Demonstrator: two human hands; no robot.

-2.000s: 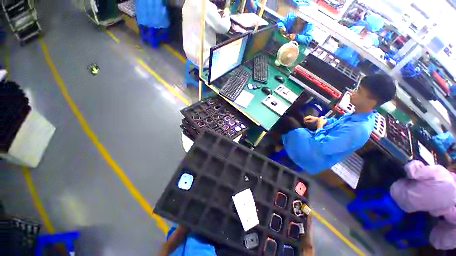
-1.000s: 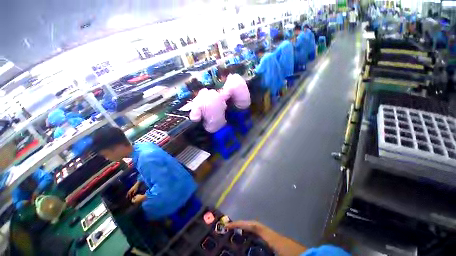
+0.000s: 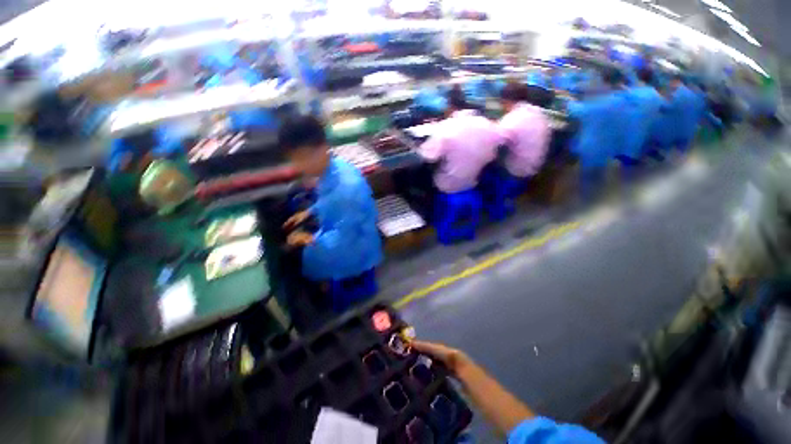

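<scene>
A black foam parts tray (image 3: 334, 364) is held low in front of me, cut off by the bottom edge of the blurred view. Several dark watch housings (image 3: 395, 396) sit in its right-hand pockets. A red-pink piece (image 3: 382, 321) lies near its far corner, with a yellow-marked unit (image 3: 402, 341) beside it. A white paper slip (image 3: 343, 428) lies on the tray near the bottom edge. My right hand (image 3: 441, 354) grips the tray's right edge by the yellow-marked unit. My left hand is not in view.
A green desk (image 3: 199, 282) with a monitor (image 3: 68, 290) stands at the left. Stacked dark trays (image 3: 178, 373) are beside it. A person in blue (image 3: 343, 225) sits ahead; people in pink (image 3: 464, 149) sit farther along. A yellow line (image 3: 486, 263) marks the grey floor. Blurred racks stand at right.
The view has swung right, then partly back left. The tray sits lower in the picture than two seconds ago, and more of it shows than one second ago. My right hand stays on its edge.
</scene>
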